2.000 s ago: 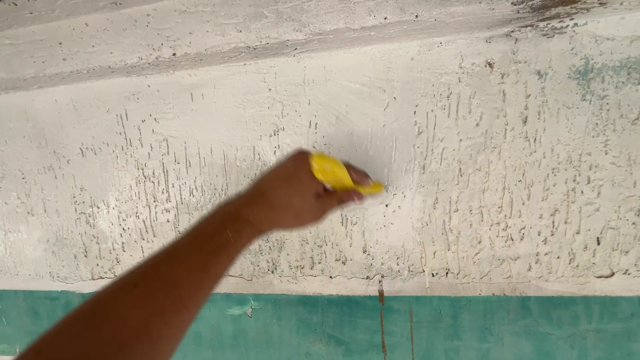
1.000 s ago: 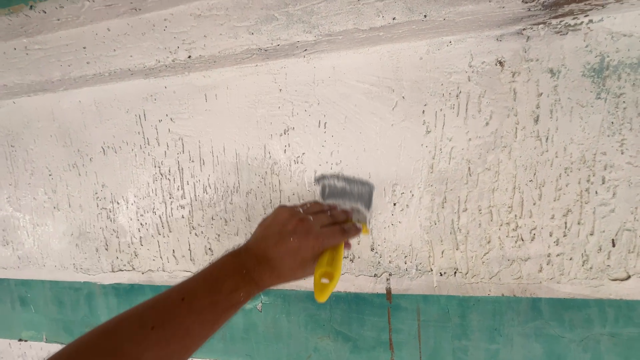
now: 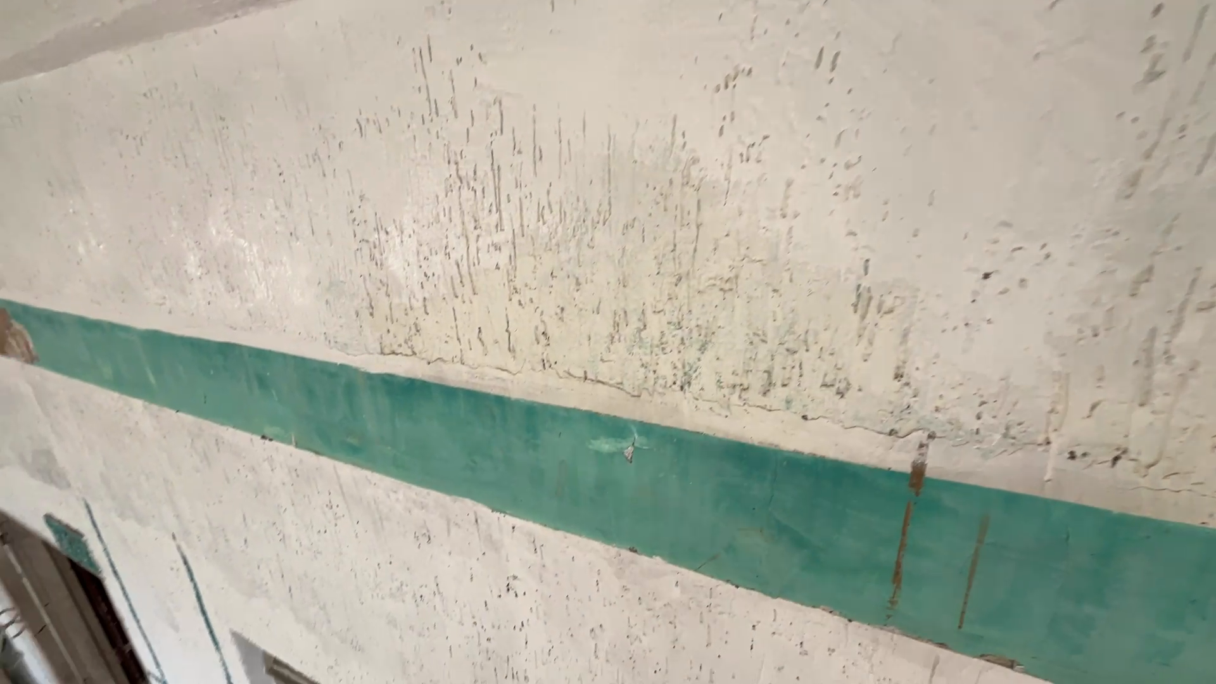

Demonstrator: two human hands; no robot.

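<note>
Neither my left hand nor my right hand shows in the head view now, and the yellow-handled brush is out of sight too. A whitish plastered wall (image 3: 589, 228) fills most of the view, its surface pitted with dark vertical streaks and small holes. Across it runs a green painted band (image 3: 532, 456), sloping down to the right. A thin crack follows the lower part of the white area just above the band. Brown streaks (image 3: 902, 551) cross the band at the right, and a small chipped spot (image 3: 629, 450) lies near its middle.
At the lower left corner stands a dark brown frame (image 3: 66, 608), partly cut off, with thin green lines on the white wall beside it. A grey-edged recess or frame (image 3: 271, 660) shows at the bottom edge. A greyish ledge (image 3: 123, 33) slopes across the upper left.
The hand holding the yellow-handled brush against the white wall has left the view. The view has swung left and down, bringing in the frame at lower left.
</note>
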